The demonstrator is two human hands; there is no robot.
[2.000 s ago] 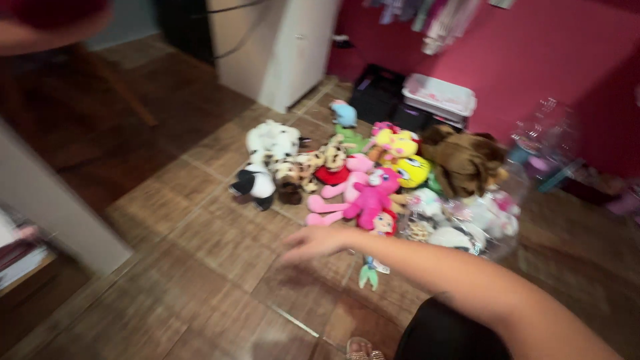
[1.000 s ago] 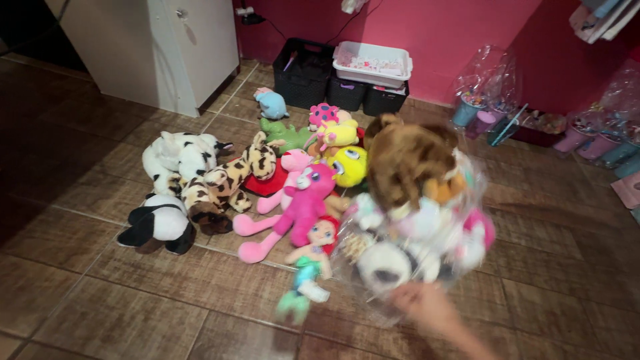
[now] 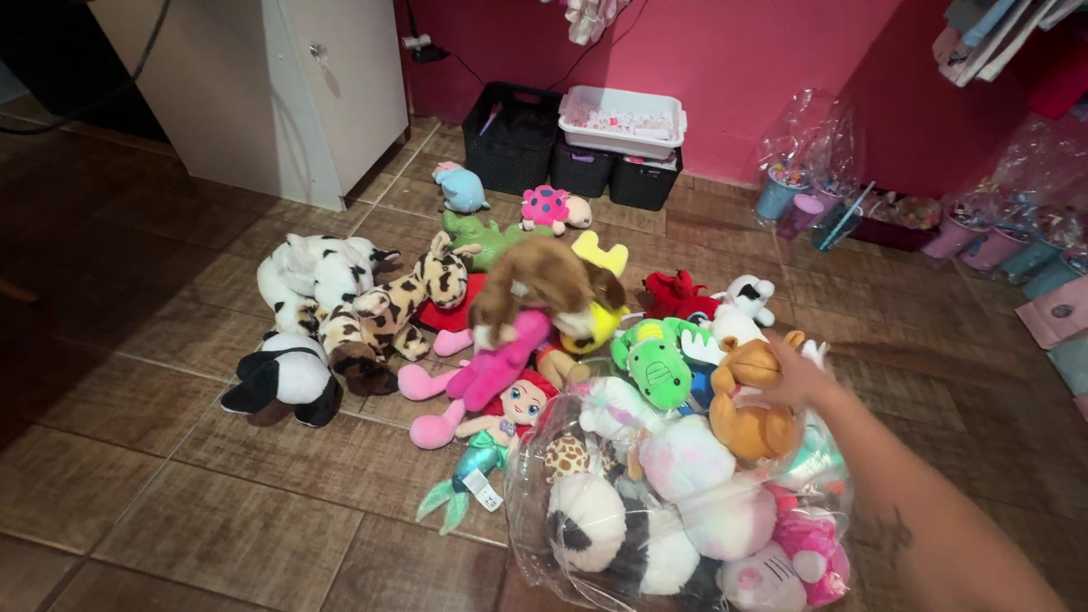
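Observation:
My right hand [image 3: 795,378] reaches in from the right and rests on an orange-brown plush toy [image 3: 756,425] at the top of a clear plastic bag [image 3: 531,544] of plush toys; whether the fingers grip it is hidden. A green plush dinosaur [image 3: 659,374] lies beside it, with a red plush [image 3: 680,297] behind. Left of the bag are a mermaid doll [image 3: 518,412], a pink long-legged plush [image 3: 493,365], a brown plush [image 3: 544,276] lying across it, spotted plush toys [image 3: 395,306] and a black and white plush [image 3: 293,374]. My left hand is out of view.
Black baskets [image 3: 510,153] and a white tray [image 3: 625,127] of small items stand against the pink wall. A pale cabinet [image 3: 340,102] is at the upper left. Wrapped cups [image 3: 782,191] line the wall at right. The floor is tiled.
The brown plush, above the bag a second ago, now lies on the pile to the left. The green dinosaur, red plush and orange-brown plush now show. My right hand has moved from the bag's near side to its top.

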